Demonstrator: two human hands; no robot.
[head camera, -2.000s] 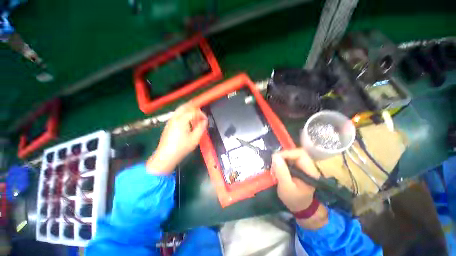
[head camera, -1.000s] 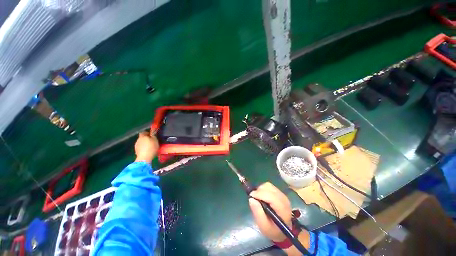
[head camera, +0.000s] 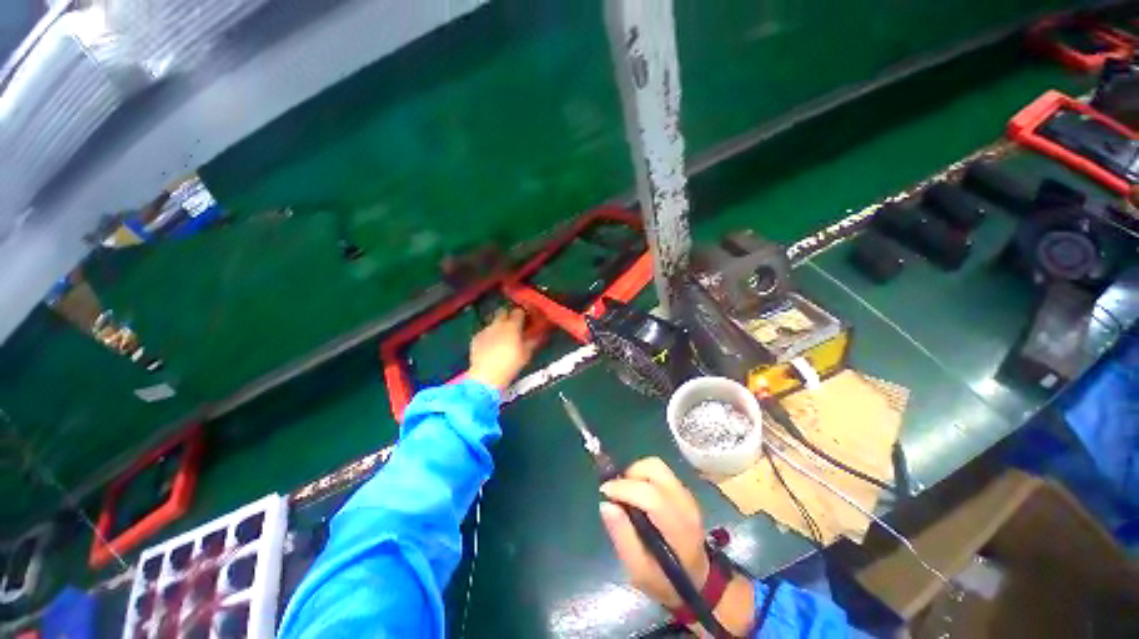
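Observation:
My right hand (head camera: 660, 531) holds the black soldering iron (head camera: 650, 539) like a pen, its thin metal tip pointing up and left over the green bench. My left hand (head camera: 502, 347) is stretched forward to the conveyor edge, its fingers at the adjoining ends of two orange-red fixtures. One fixture (head camera: 397, 375) lies to the left of the hand. The other fixture (head camera: 550, 306) lies to the right, partly behind the pole and fan. The fingertips blur into the fixtures, so whether they grip is unclear. What lies inside both fixtures is dark and indistinct.
A white cup of silvery bits (head camera: 714, 424) stands by a cardboard piece (head camera: 824, 456) with cords. Behind are a black fan (head camera: 635, 350), yellow-dark stand (head camera: 799, 350) and whitish pole (head camera: 652, 137). A white parts tray (head camera: 269, 562) is lower left; black blocks (head camera: 931, 231) are right.
My left hand has moved right along the conveyor edge. The tablet fixture it held in front of me is no longer at that spot; two fixtures now lie there. The iron stays in my right hand.

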